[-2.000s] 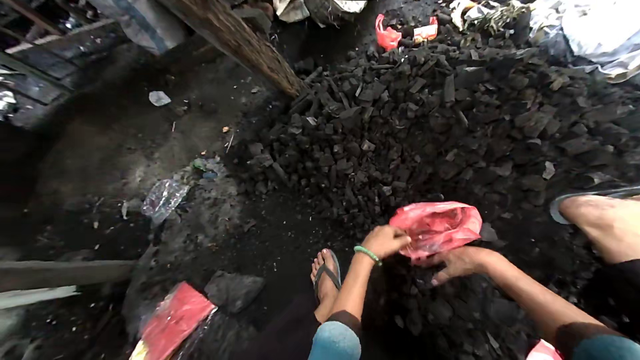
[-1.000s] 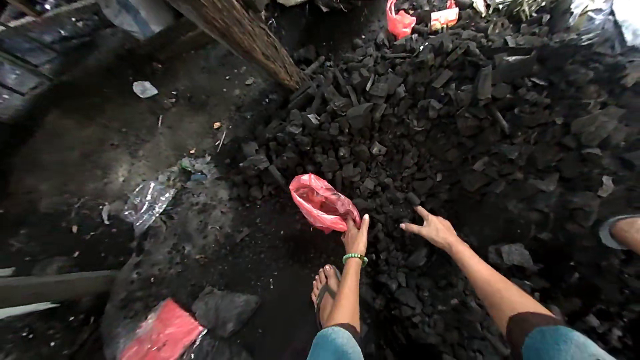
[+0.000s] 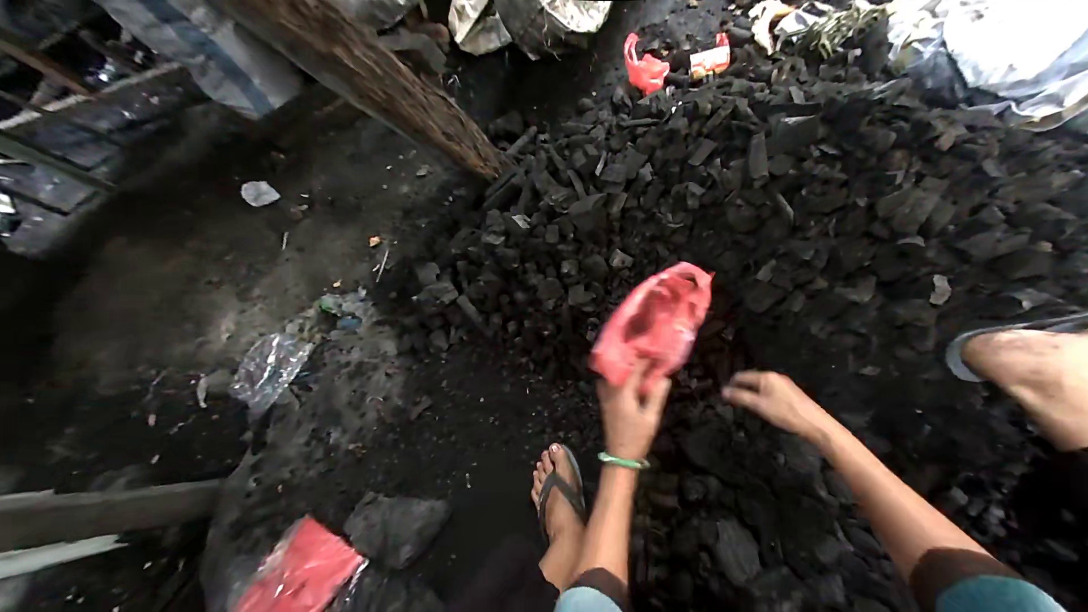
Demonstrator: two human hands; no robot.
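Observation:
A red plastic bag (image 3: 659, 319) with its mouth spread hangs from my left hand (image 3: 631, 416), which grips its near edge; a green bracelet (image 3: 623, 461) circles that wrist. What lies inside the bag is too blurred to tell. To the right of the bag, my right hand (image 3: 769, 398) hovers low over the charcoal pieces (image 3: 586, 212), fingers slightly curled and blurred. Whether it holds a small piece cannot be seen. Charcoal spreads around and beyond both hands.
A wooden post (image 3: 408, 93) slants down to the heap's left edge. A packet of red plastic (image 3: 302, 565) lies at the lower left, near clear plastic (image 3: 270, 370). Farther back are a small red bag (image 3: 646, 66) and white sacking (image 3: 1020, 51). My sandalled foot (image 3: 558, 493) stands beside the charcoal.
Both hands were at the red bag two seconds ago; one second ago my right hand was apart from it, fingers spread. Since then my left hand has swung the bag to the right, closer to my right hand.

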